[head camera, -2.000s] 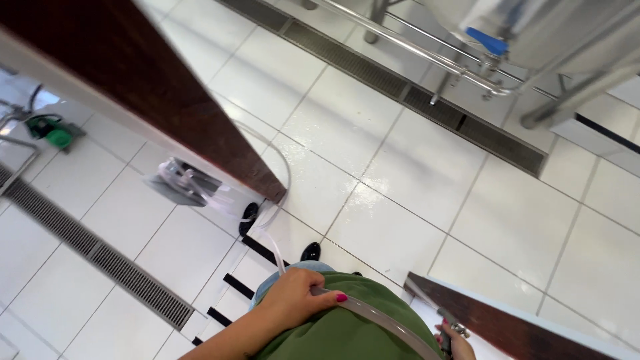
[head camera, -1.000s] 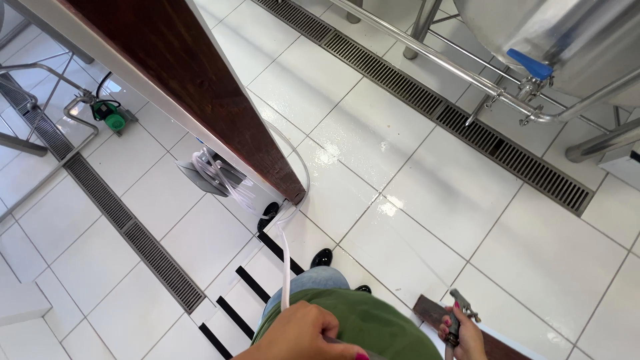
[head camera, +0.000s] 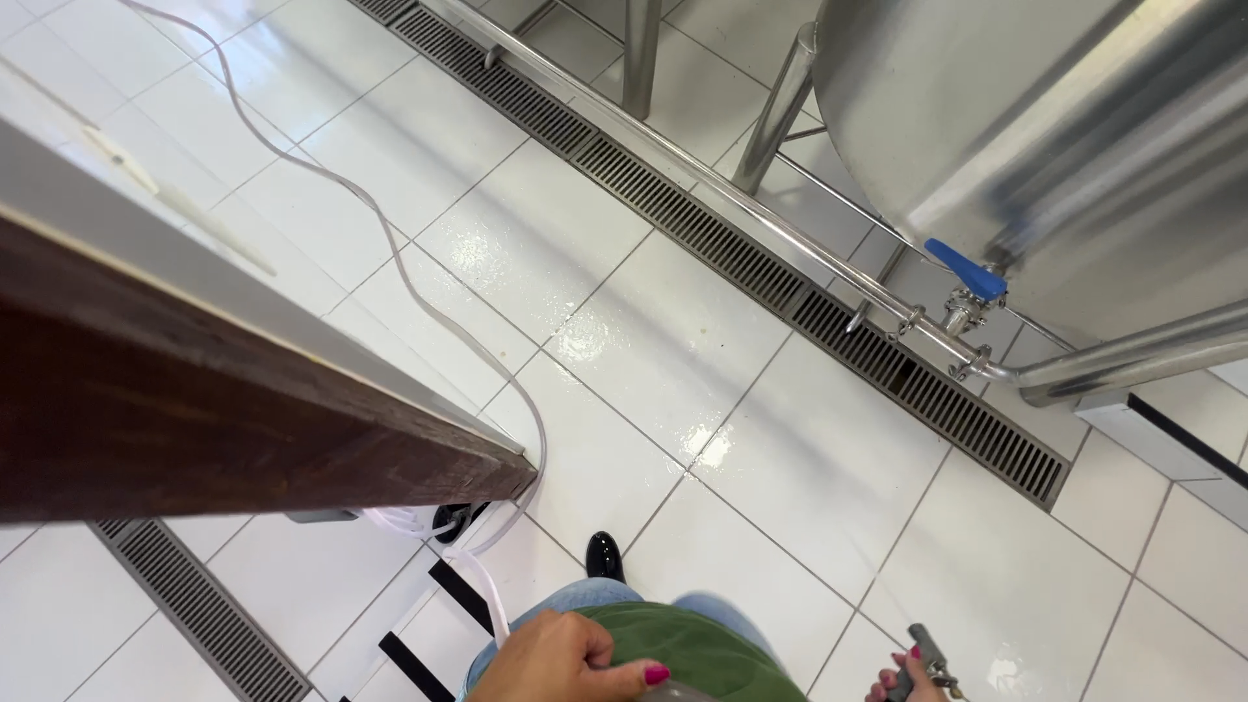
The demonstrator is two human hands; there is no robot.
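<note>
My left hand [head camera: 570,658] is closed on a clear plastic hose at the bottom middle, in front of the green shirt; a pale stretch of the hose [head camera: 489,590] runs up from it toward the wooden post's foot. At the lower right my right hand [head camera: 907,678] grips a metal spray gun or nozzle [head camera: 923,645]. The hose [head camera: 419,292] curves round the post's foot and lies across the white tiles to the upper left.
A dark wooden post [head camera: 244,419] rises at the left. A steel tank [head camera: 1053,166] with a blue-handled valve [head camera: 965,268] and a horizontal pipe [head camera: 741,200] stands upper right. Floor drain grates [head camera: 682,205] cross the tiles. Black-edged steps [head camera: 414,663] lie at the bottom; the floor looks wet.
The view has shifted toward the tank and the long hose on the floor. The left hand stays on the hose and the right hand keeps its hold on the nozzle.
</note>
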